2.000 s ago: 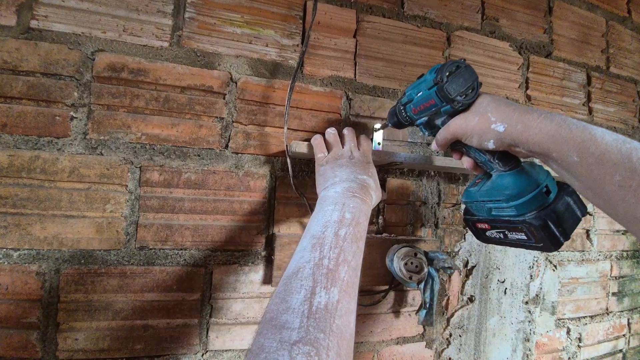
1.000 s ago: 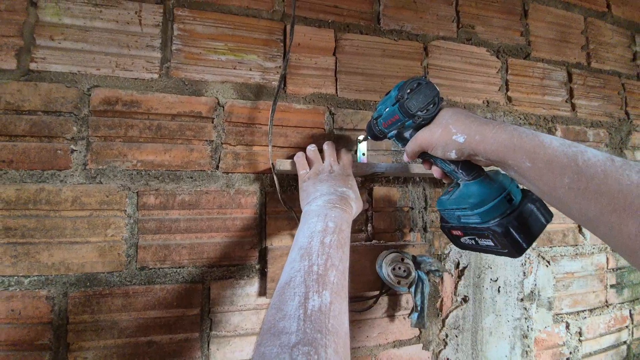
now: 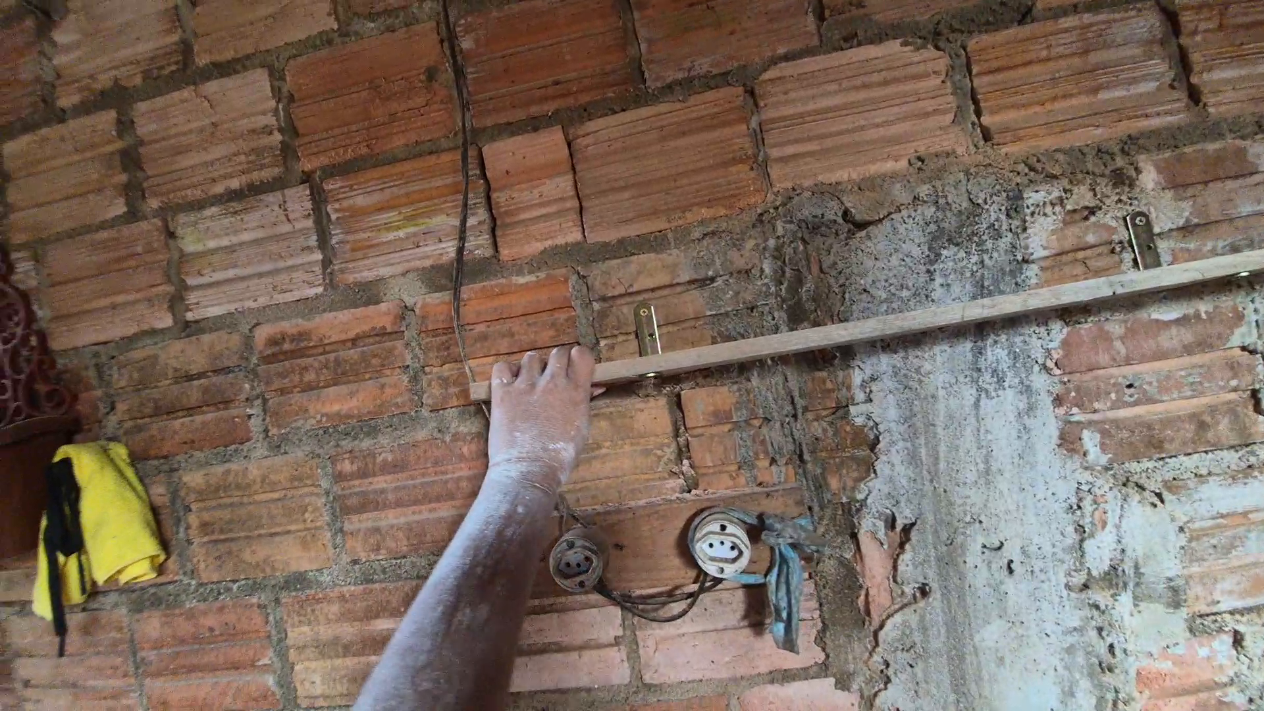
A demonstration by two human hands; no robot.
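My left hand (image 3: pixel 541 410), dusted with white powder, grips the left end of a long, thin wooden board (image 3: pixel 839 333) against the brick wall. Just right of my fingers, a metal bracket (image 3: pixel 647 330) stands upright above the board, flat to the wall. Farther right, a second metal bracket (image 3: pixel 1144 240) rises above the board, with a screw head at its top. My right hand and the cordless drill are out of view.
Below the board hang two round electrical sockets (image 3: pixel 721 545) (image 3: pixel 578 559) joined by dark wires, one with blue cloth-like strips. A dark cable (image 3: pixel 461 188) runs down the wall. At left hangs a yellow cloth (image 3: pixel 104 518) beside a brown pot (image 3: pixel 32 474).
My right hand and the drill have left the view, uncovering the bracket. My left hand stays on the board's end. The view has widened and tilted.
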